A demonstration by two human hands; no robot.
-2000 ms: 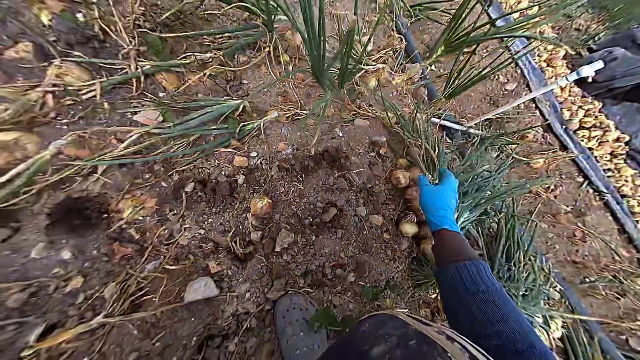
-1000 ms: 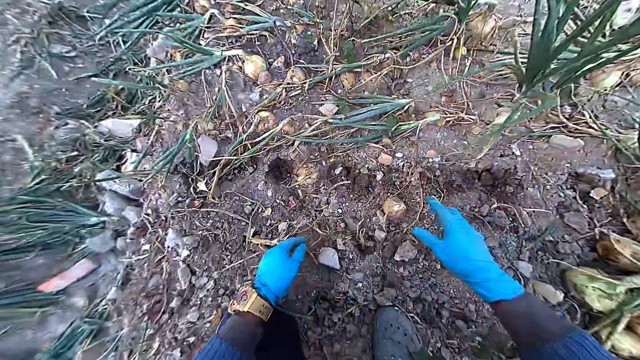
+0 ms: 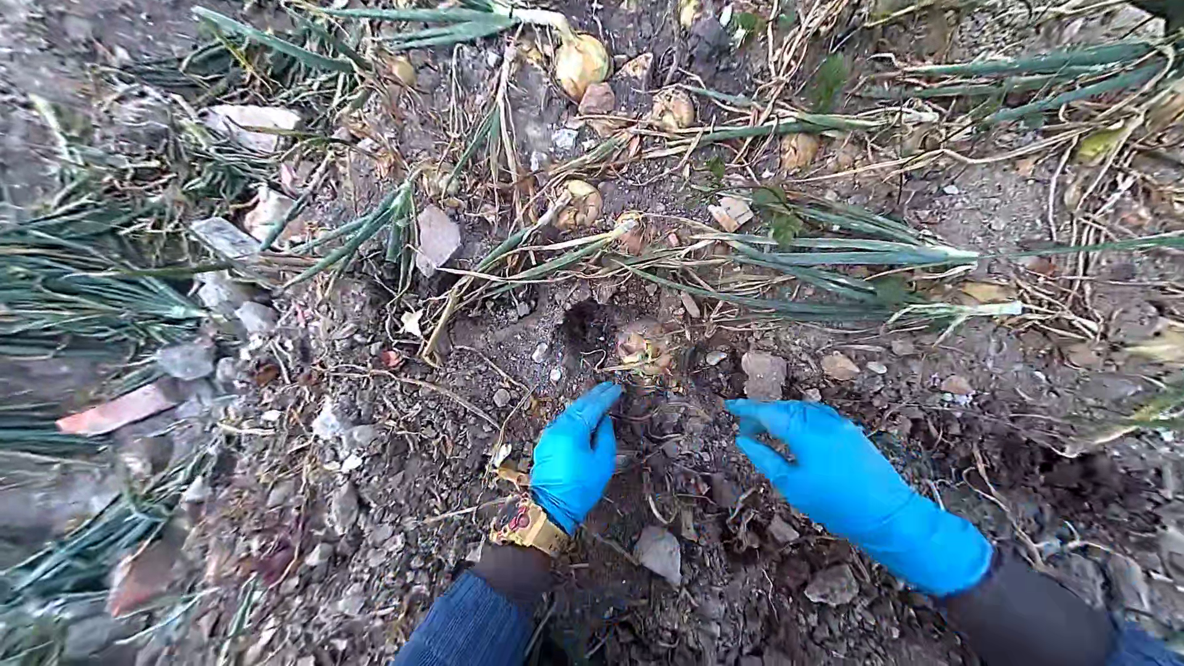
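Both my hands wear blue gloves and hover low over stony soil, holding nothing. My left hand (image 3: 575,453), with a gold-coloured watch (image 3: 529,527) at the wrist, has its thumb and fingers slightly apart. My right hand (image 3: 823,462) reaches in from the right, thumb and fingers parted. Just beyond the fingertips, between the hands, an onion bulb (image 3: 645,347) sits partly in the soil beside a dark hole (image 3: 585,324). Farther up, more onions lie among dry stalks, such as a yellow bulb (image 3: 582,65) and a papery one (image 3: 579,203).
Green onion leaves (image 3: 832,259) lie across the ground above my hands. Bundled leaves (image 3: 83,277) spread at the left, near a reddish stone fragment (image 3: 116,410) and pale rocks (image 3: 437,240). A grey stone (image 3: 659,555) rests between my forearms.
Two seconds ago my right hand was at a row of onions on the right; both hands are now at the soil, nearer the half-buried onion than one second ago. The view has swung left.
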